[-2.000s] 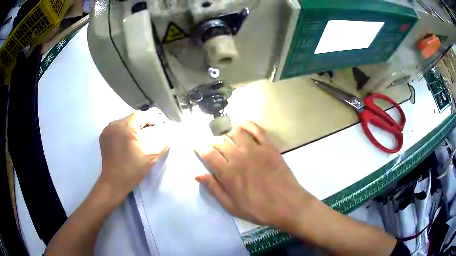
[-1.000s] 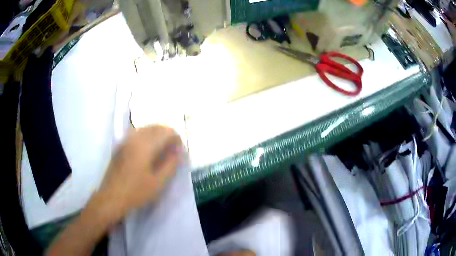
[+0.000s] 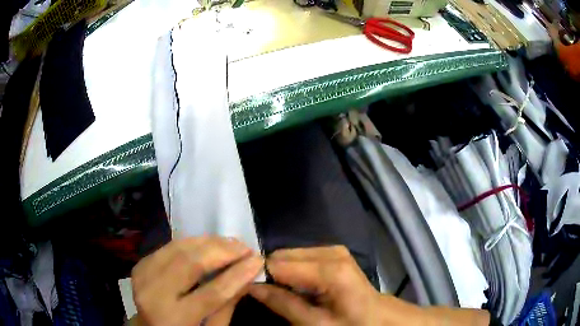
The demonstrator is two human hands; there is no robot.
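A long pale fabric panel (image 3: 207, 146) with dark edges lies on the white table and hangs over its front edge toward me. A thin dark seam edge runs down its left part. My left hand (image 3: 194, 283) grips the panel's lower end. My right hand (image 3: 324, 283) pinches the same end at its right dark edge, fingertips close to my left ones. What lies between the fingertips is mostly hidden. The needle area is at the top edge, washed out by light.
Red-handled scissors (image 3: 389, 34) lie at the back right. Black strips (image 3: 63, 95) lie stacked at the left. The green ruler-marked edge (image 3: 369, 79) crosses in front. Tied grey-white bundles (image 3: 490, 210) are at the lower right. A yellow basket (image 3: 48, 25) is far left.
The view has tilted down and the machine head has left the picture. Both hands have moved from beside the needle to the panel's end below the table edge.
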